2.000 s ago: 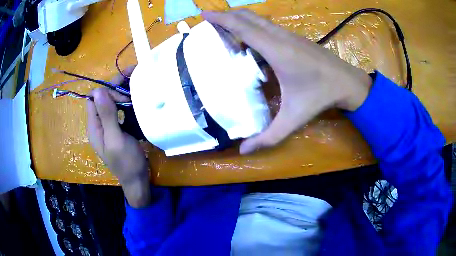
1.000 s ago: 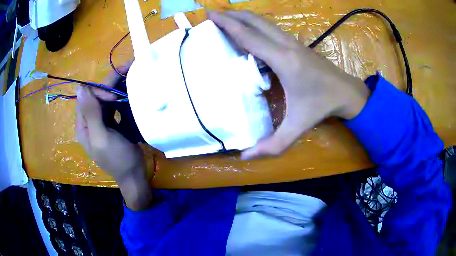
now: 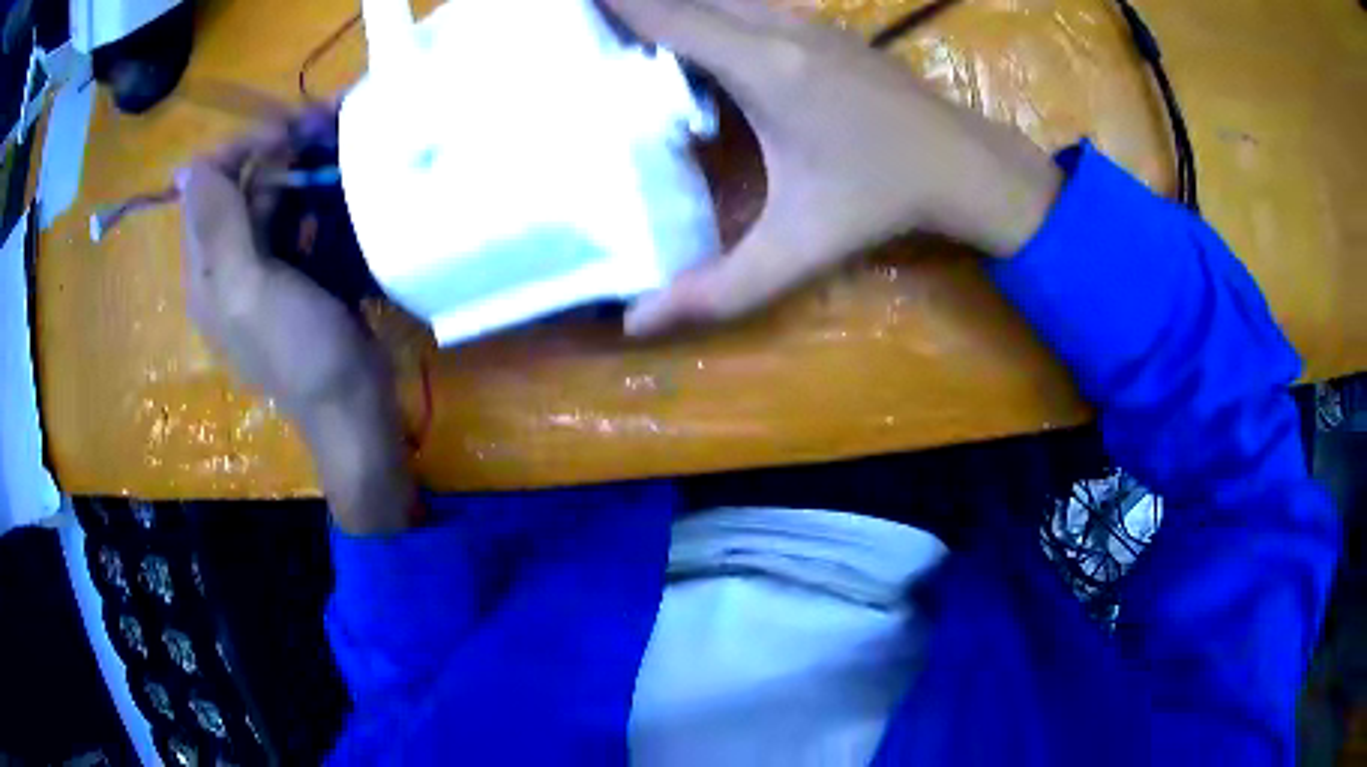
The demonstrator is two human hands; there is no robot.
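A white camera housing (image 3: pixel 517 165) with a white antenna (image 3: pixel 387 33) pointing up is held over the bench in front of me. My right hand (image 3: pixel 855 143) grips its right end, fingers above and thumb below. My left hand (image 3: pixel 285 330) is at its left end, around a black part (image 3: pixel 315 225) that is partly hidden by the fingers and blurred. Lead wires (image 3: pixel 138 205) with a small white plug stick out to the left past my left hand. The housing is overexposed, so its surface detail is hard to see. No seam shows on it.
The orange film-covered bench (image 3: pixel 780 390) has a black cable (image 3: pixel 1181 135) curving along its right side. Another white unit with a black rounded part (image 3: pixel 146 78) is at the upper left. A black patterned tray (image 3: pixel 165 614) is below left. A bin of tangled cables (image 3: pixel 1106 525) is below right.
The gap between the two white housing sections closed to a thin dark line, which no longer shows. The housing and both hands have shifted up and left in the picture, and so has the bench.
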